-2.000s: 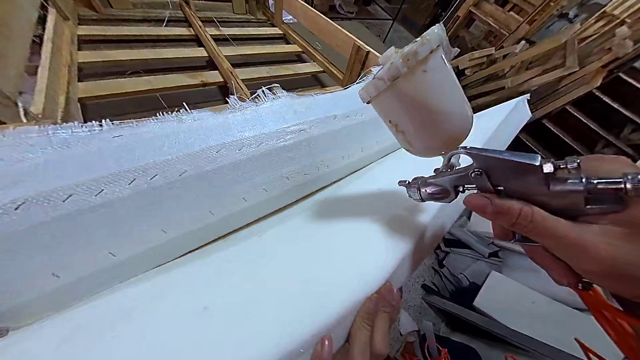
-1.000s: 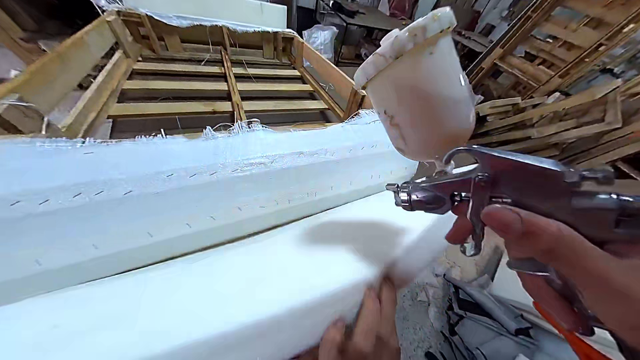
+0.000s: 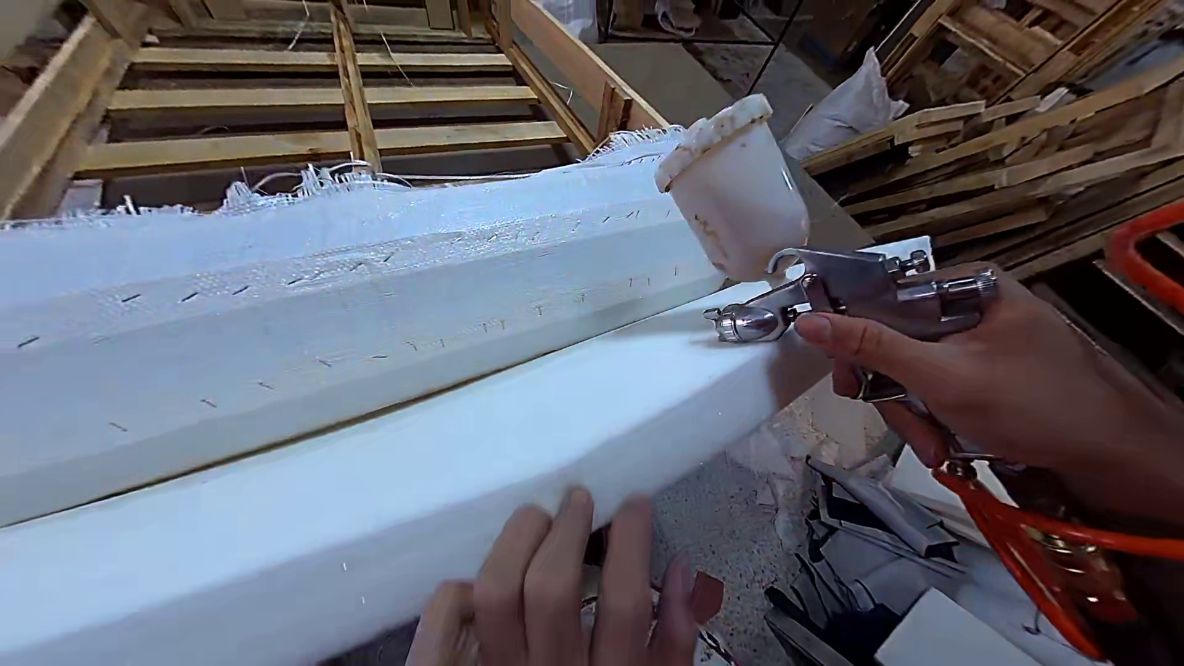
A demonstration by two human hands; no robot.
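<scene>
My right hand [image 3: 980, 379] is wrapped around a metal spray gun [image 3: 851, 291] with a stained white cup [image 3: 740, 199] on top and an orange air hose [image 3: 1064, 532] below. The gun's nozzle points left, just above a long white foam strip [image 3: 444, 435]. Against the near side of that strip rest the fingertips of my left hand [image 3: 564, 573], palm partly cut off at the bottom edge. Behind the foam runs a white fabric-covered rail [image 3: 305, 305] with rows of staples and a frayed upper edge; a dark gap separates the two.
Beyond the rail lies a wooden slatted frame [image 3: 361, 111]. Stacked wooden pieces [image 3: 1008, 176] and a white sack [image 3: 846, 111] stand at the right. Fabric scraps [image 3: 879, 555] and a white block [image 3: 953, 634] lie on the speckled floor below.
The spray gun and my right hand have come lower over the foam strip's right part. My left hand's fingers show more fully against its near side. The view has shifted.
</scene>
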